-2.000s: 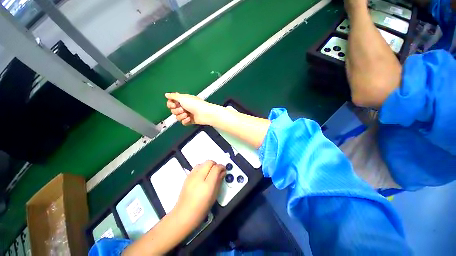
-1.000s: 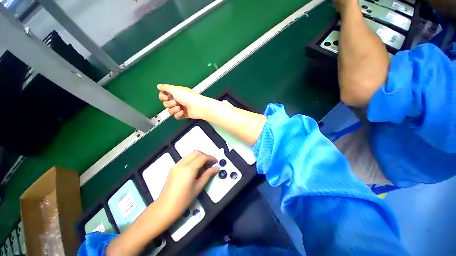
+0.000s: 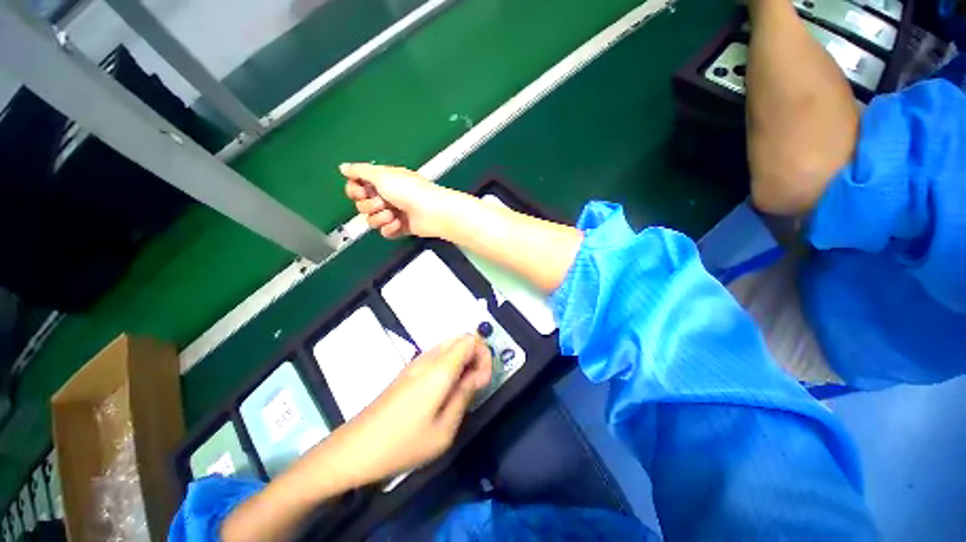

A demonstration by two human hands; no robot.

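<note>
A black phone tray [image 3: 368, 296] holds several pale mint-green phones or back covers in slots, back side up. My left hand [image 3: 429, 397] is over the phone [image 3: 429, 291] second from the right. Its thumb and fingertips are drawn together at the camera lenses [image 3: 507, 356], partly covering them; any small piece between them cannot be seen. My right hand [image 3: 392, 201] is raised beyond the tray, fingers curled, with nothing visible in it. Its forearm crosses above the rightmost phone [image 3: 508, 277]. A small white tab [image 3: 401, 345] sticks out at the middle phone [image 3: 355, 360].
An open cardboard box [image 3: 157, 423] with clear plastic scraps [image 3: 114, 476] stands left of the tray. A pale rail [image 3: 254, 307] with a grey post [image 3: 201, 180] borders the green belt [image 3: 286, 159]. Another person's arm [image 3: 800, 116] reaches over phone trays at upper right. Dark stacks [image 3: 74, 212] stand far left.
My left hand has shifted from beside the lenses onto them, and its thumb and fingers are closer together. My right hand keeps its curled pose. The whole view has shifted slightly.
</note>
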